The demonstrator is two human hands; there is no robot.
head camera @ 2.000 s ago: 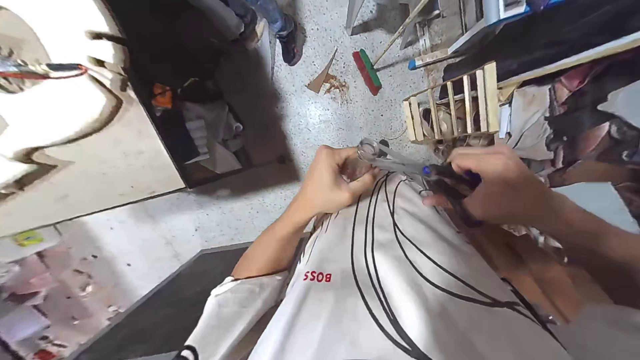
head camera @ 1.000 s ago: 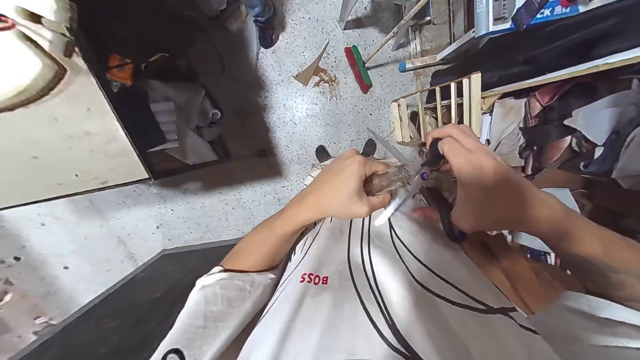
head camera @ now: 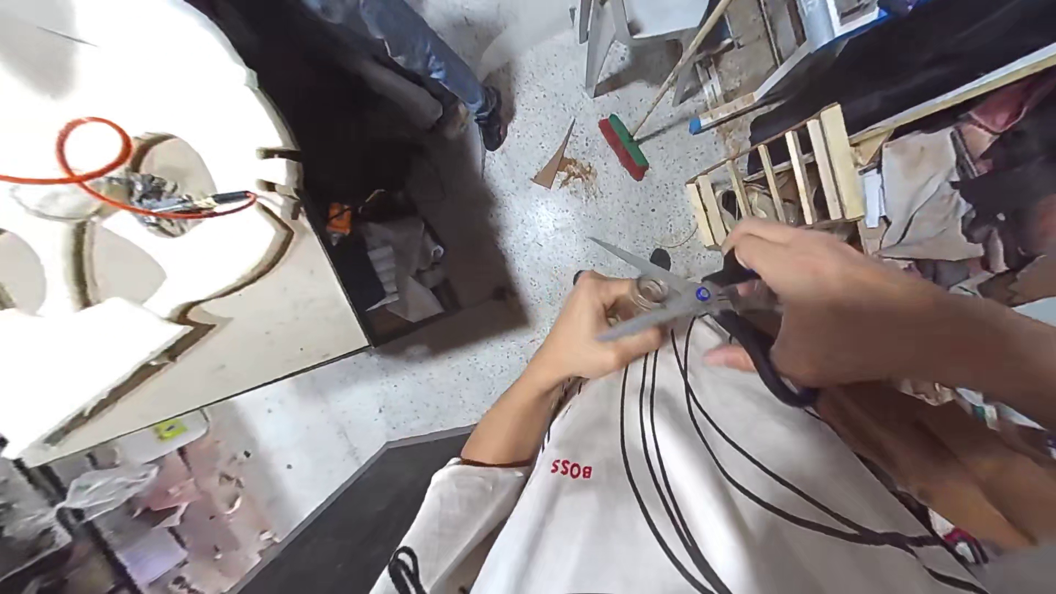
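Note:
My right hand [head camera: 825, 305] grips the dark handles of a pair of scissors [head camera: 672, 289], whose metal blades are spread and point left. Close to the blades, my left hand [head camera: 598, 330] is closed around a small clear object [head camera: 650, 290], perhaps plastic or glass; its exact kind cannot be told. One blade passes over the fingers of my left hand, and whether it touches them is unclear. Both hands are in front of the white shirt [head camera: 701, 478] with black lines that I wear.
At left stands a pale table [head camera: 280, 330] with an orange-red cord [head camera: 103, 181]. A broom [head camera: 624, 147] and debris [head camera: 577, 172] lie on the speckled floor. A person's leg [head camera: 441, 66] shows beyond. A slatted wooden crate [head camera: 775, 177] and leather-like scraps [head camera: 928, 194] are at right.
The scissor blades, closer together two seconds ago, are now spread wide. The clear object stays in my left hand. The view has shifted, showing more of the table and the person's leg than one second ago.

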